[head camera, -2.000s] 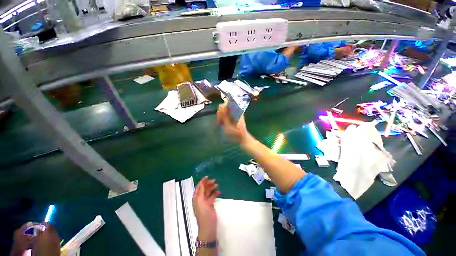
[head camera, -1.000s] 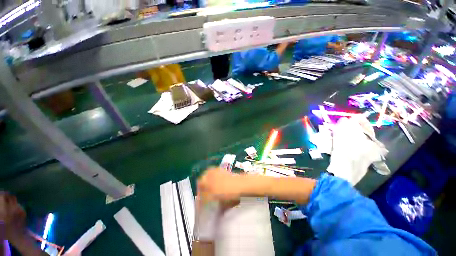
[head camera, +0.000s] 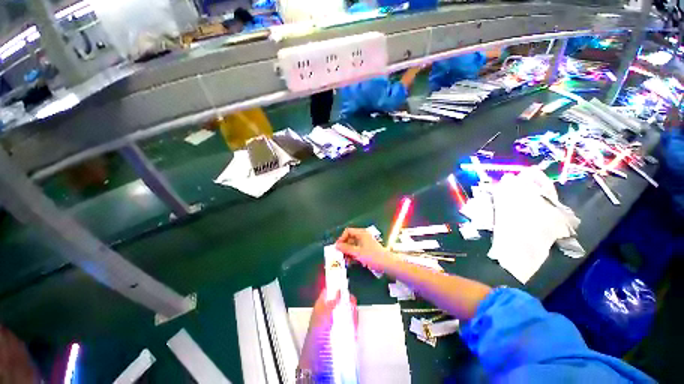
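Observation:
A lit LED stick (head camera: 343, 337), glowing white-pink, stands lengthwise above the white sheet (head camera: 386, 341). My left hand (head camera: 319, 322) is closed around its left side, partly blurred by the glow. My right hand (head camera: 361, 246) pinches the white end (head camera: 334, 262) at the far tip. White flat strips (head camera: 255, 330) lie side by side left of my left hand. Small white pieces and thin tan sticks lie in a near pile (head camera: 420, 244) beyond and beside my right forearm. A red-glowing stick (head camera: 401, 220) lies there too.
Crumpled white sheets (head camera: 525, 225) lie right, with glowing sticks (head camera: 585, 154) beyond. A grey post (head camera: 97, 240) stands left, below the shelf rail with a socket strip (head camera: 334, 61). A carton (head camera: 262, 155) lies across the belt. Another person's hand (head camera: 16, 358) is at lower left.
My right hand came down from over the belt to the sheet, then moved to the stick's far end. The lit stick now shows in my left hand. The view has shifted slightly.

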